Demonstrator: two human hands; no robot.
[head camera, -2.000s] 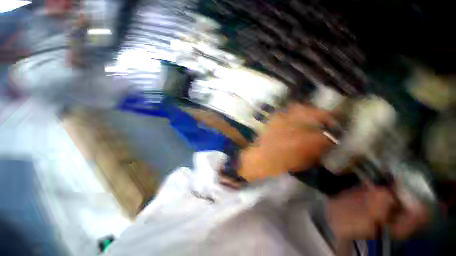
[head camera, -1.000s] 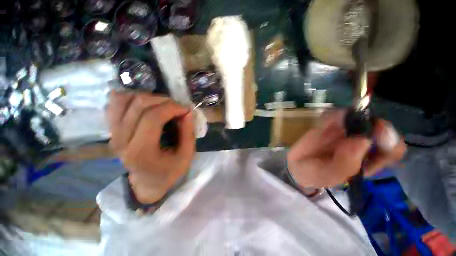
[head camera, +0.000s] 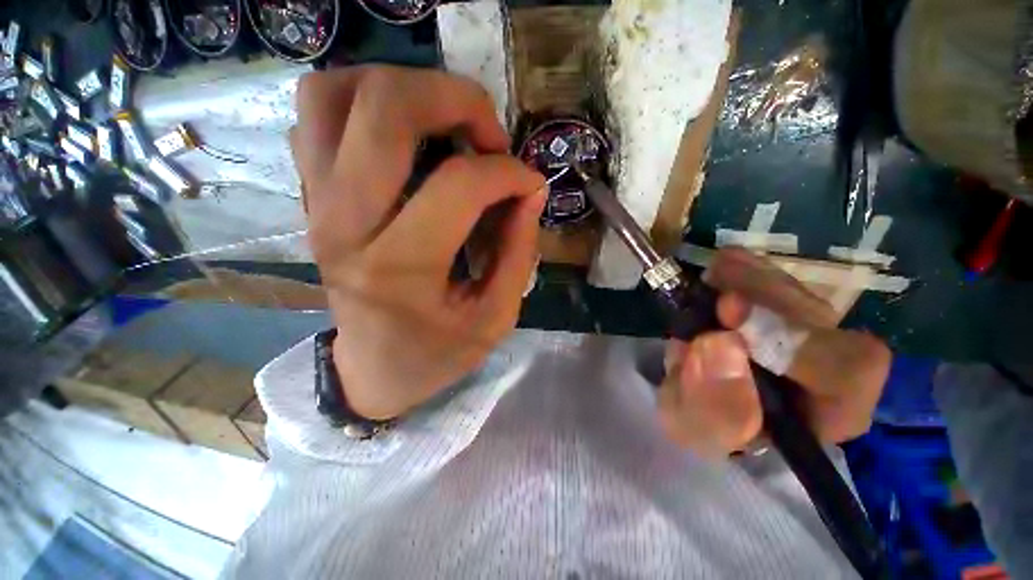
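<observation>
A round circuit board unit (head camera: 565, 204) sits in the brown work fixture (head camera: 557, 70) between two whitish strips. My right hand (head camera: 770, 360), with white tape on a finger, holds the soldering iron (head camera: 630, 238). The iron's tip is at the board; whether it touches is too small to tell. My left hand (head camera: 421, 244) pinches thin solder wire (head camera: 554, 177) between thumb and finger, its end at the board near the iron tip. The wire trails left from behind the hand.
A pile of small batteries (head camera: 79, 130) lies at the left beside a white pad (head camera: 232, 147). More round units (head camera: 292, 23) stand at the top left. The beige cleaning pot (head camera: 963, 96) and a red-handled tool (head camera: 992, 236) are at the right.
The blurred view has steadied and moved closer over the fixture. My right hand has brought the iron from the pot to the board. My left hand's wire is now at the board too.
</observation>
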